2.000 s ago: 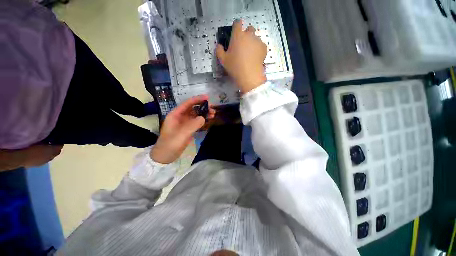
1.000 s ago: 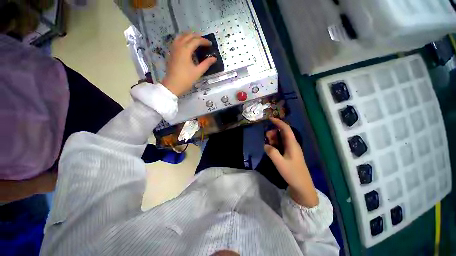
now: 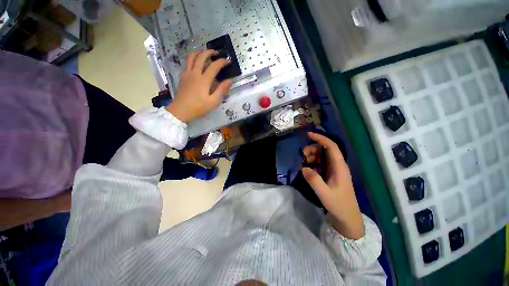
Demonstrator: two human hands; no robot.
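Note:
My left hand lies over the left side of the black press fixture on the perforated plate. Its fingers are spread, with fingertips on a dark housing that seems to sit in the fixture; the fingers partly cover it. The thumb is apart, over the fixture's near edge. My right hand is off the machine, above my lap at its near right. Its fingers curl around a small black piece, apparently a housing, mostly hidden and hard to separate from the dark background.
The bench press has silver buttons and a red button in front. Crumpled white tissue lies below. A white foam tray with several black housings is at right, below stacked trays. A person in pink is at left.
My left hand has moved from in front of the machine onto the fixture, and its fingers have spread since a second ago. My right hand has left the fixture and moved down right.

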